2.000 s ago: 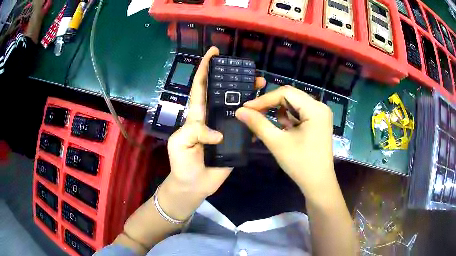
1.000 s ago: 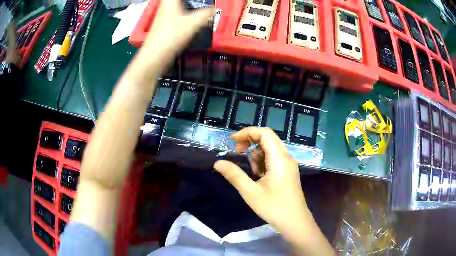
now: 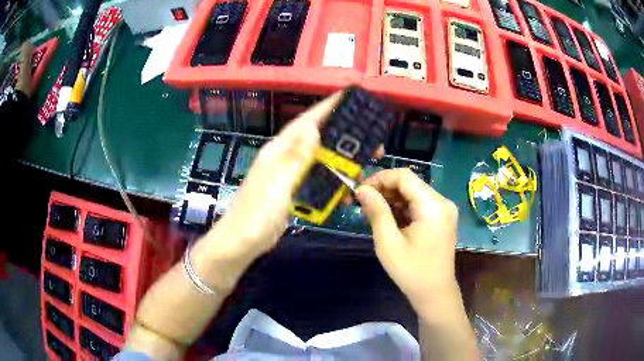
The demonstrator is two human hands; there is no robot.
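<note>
A black keypad phone (image 3: 356, 123) is held tilted in my left hand (image 3: 272, 180), keys toward the top. A bright yellow adhesive backing (image 3: 311, 213) frames its screen opening. My right hand (image 3: 416, 225) is at the phone's right side, thumb and index finger pinched on a small thin tool, possibly tweezers (image 3: 344, 178), whose tip lies at the yellow frame. A clear lens sheet (image 3: 212, 156) with black-framed lenses lies on the bench beyond and under my hands, partly hidden by them.
A red foam tray (image 3: 339, 79) with black and cream-gold phone bodies stands at the back. Another phone tray (image 3: 134, 261) is at lower left. Loose yellow rings (image 3: 503, 190) lie at right, beside stacked lens sheets (image 3: 593, 211). A black-yellow tool (image 3: 70, 92) and a person's arm are upper left.
My left hand has come back from the back tray and now holds a phone with a yellow frame. My right hand has moved to it. The earlier all-black phone has left my left hand.
</note>
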